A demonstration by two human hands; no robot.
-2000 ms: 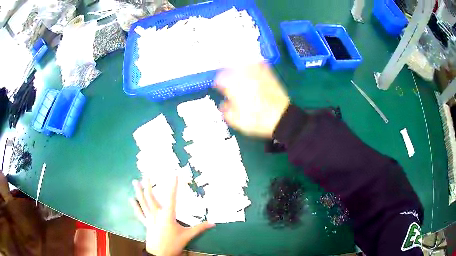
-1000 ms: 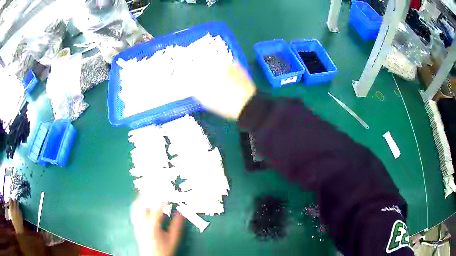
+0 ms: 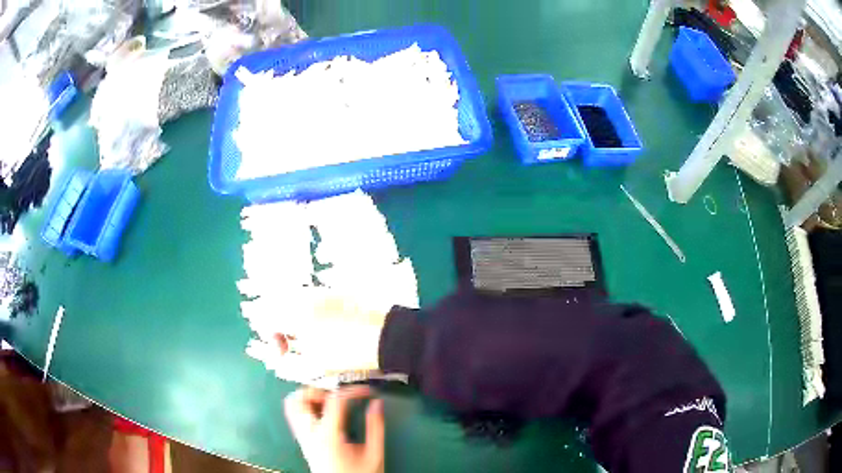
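Observation:
Two rows of white plastic pieces point(image 3: 355, 240) lie side by side on the green mat, below the blue basket. My right hand point(image 3: 337, 337) reaches in from the right over the lower part of the rows; it is blurred and overexposed, and its grip cannot be told. My left hand point(image 3: 337, 430) is at the bottom edge, just below the rows, with thumb and fingers apart and no piece seen in it. A dark pile of small parts point(image 3: 485, 425) is mostly hidden by my right sleeve.
The blue basket point(image 3: 369, 174) heaped with white pieces stands behind the rows. A dark tray point(image 3: 534, 263) lies to the right. Two small blue bins point(image 3: 543, 120) stand beyond it. Tweezers point(image 3: 653, 224) and a white strip point(image 3: 721, 297) lie at right. Pale shelf legs point(image 3: 729, 106) stand at upper right.
My right hand has moved from over the basket down to the lower end of the rows, uncovering the dark tray. My left hand has moved slightly right, and the rows sit closer together than at first.

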